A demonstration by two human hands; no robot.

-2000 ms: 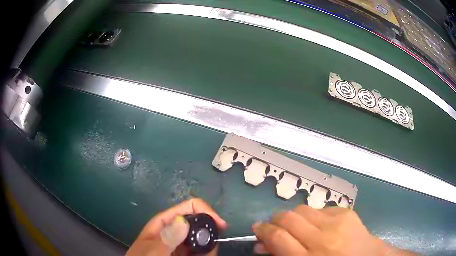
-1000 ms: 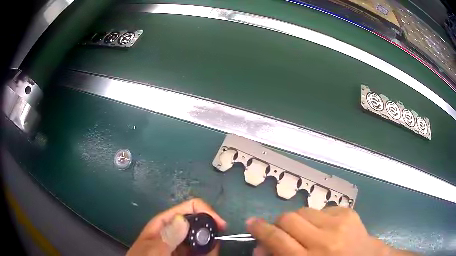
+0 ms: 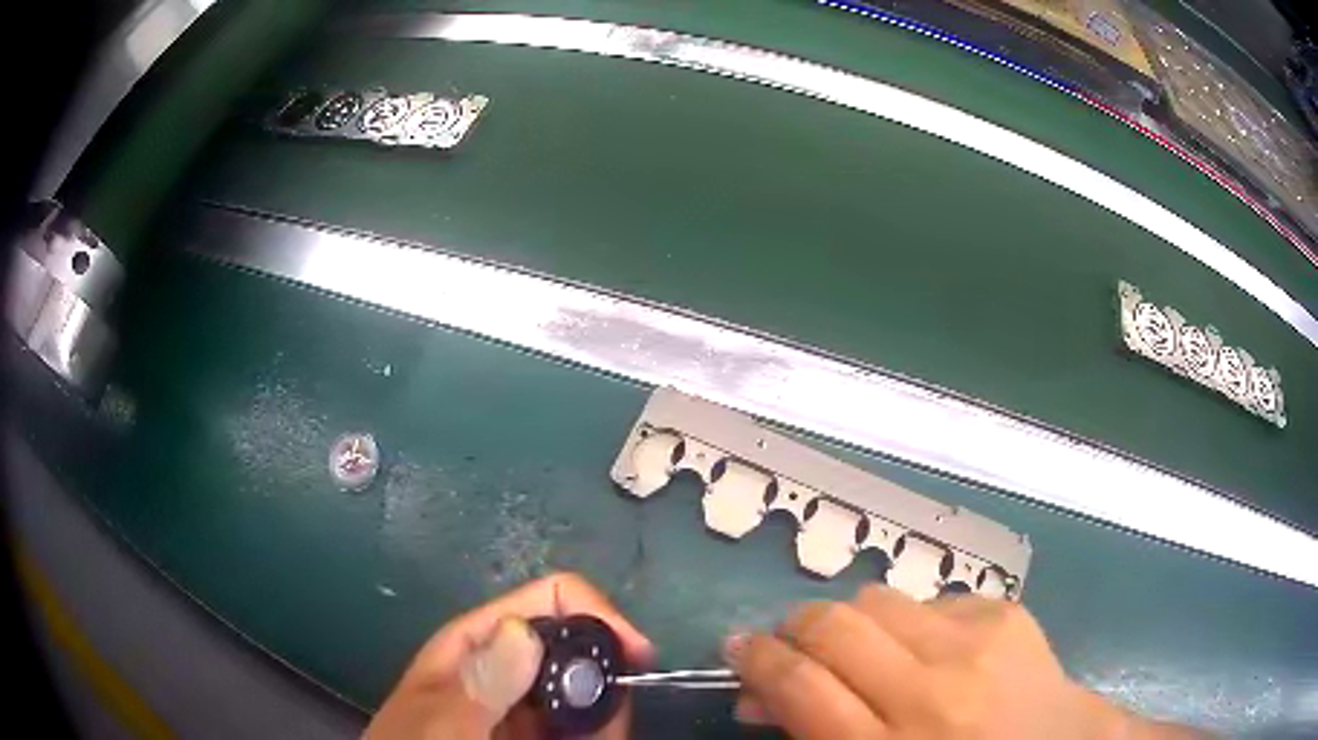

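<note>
My left hand, at the bottom edge, pinches a round black component with a pale centre and a ring of light dots. My right hand holds thin silver tweezers; their tips reach the right side of the black component. Whether the tips touch it or grip anything is too small to tell. A silver-grey carrier plate lies just beyond my hands, scalloped edge with pale tongues towards me. My right hand covers a little of its near right edge.
A small clear disc lies at left. A metal strip separates the bench from the green belt. Two loaded carriers lie on the belt, one at far left, one at right. A metal roller end stands at left. Trays show at top right.
Both loaded carriers on the belt have moved to the right. The tweezers' legs looked closed, then apart, and now lie close together again. My left hand and the black component have barely moved.
</note>
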